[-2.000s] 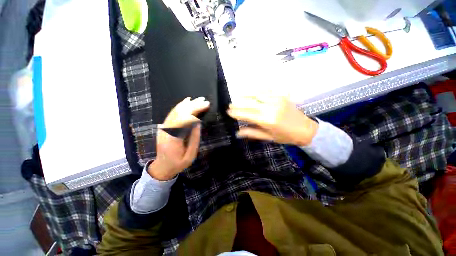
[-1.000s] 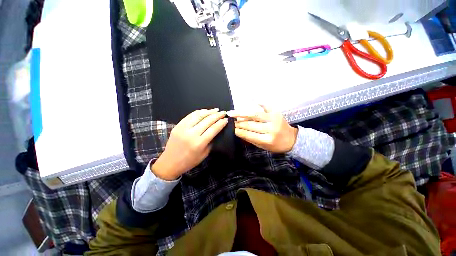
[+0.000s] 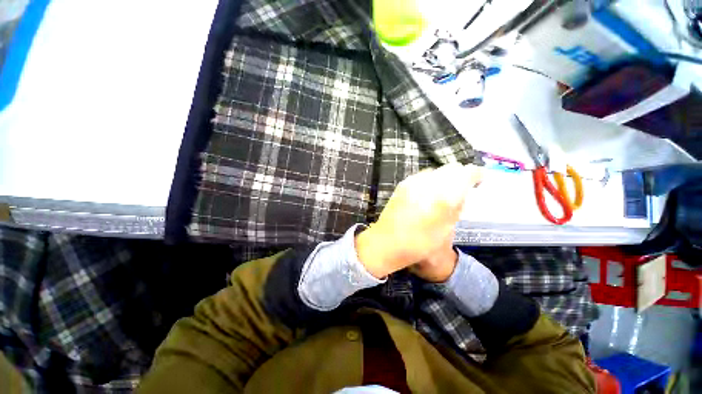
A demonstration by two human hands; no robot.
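Observation:
A black, grey and white plaid panel [image 3: 296,146] lies on the white table, with a black edge strip [image 3: 198,131] along its left side. A folded part of the plaid runs diagonally to my hands. My left hand [image 3: 412,219] is on the plaid's right edge near the table front, its fingers closed on the cloth. My right hand [image 3: 440,260] is mostly hidden below and behind my left hand; its fingers and whatever they hold cannot be seen. The presser foot area of the sewing machine [image 3: 454,65] is up and to the right of the cloth.
Scissors with red and orange handles [image 3: 550,185] lie right of my hands, beside pink and blue thread snips [image 3: 502,162]. A yellow-green item [image 3: 398,21] is left of the machine head. Plaid cloth [image 3: 539,285] hangs below the table. A red stool [image 3: 608,273] and blue object [image 3: 633,371] are at right.
The view has shifted to the right. The solid black piece is no longer visible; a broad plaid surface now shows. My left hand has moved across, over my right hand.

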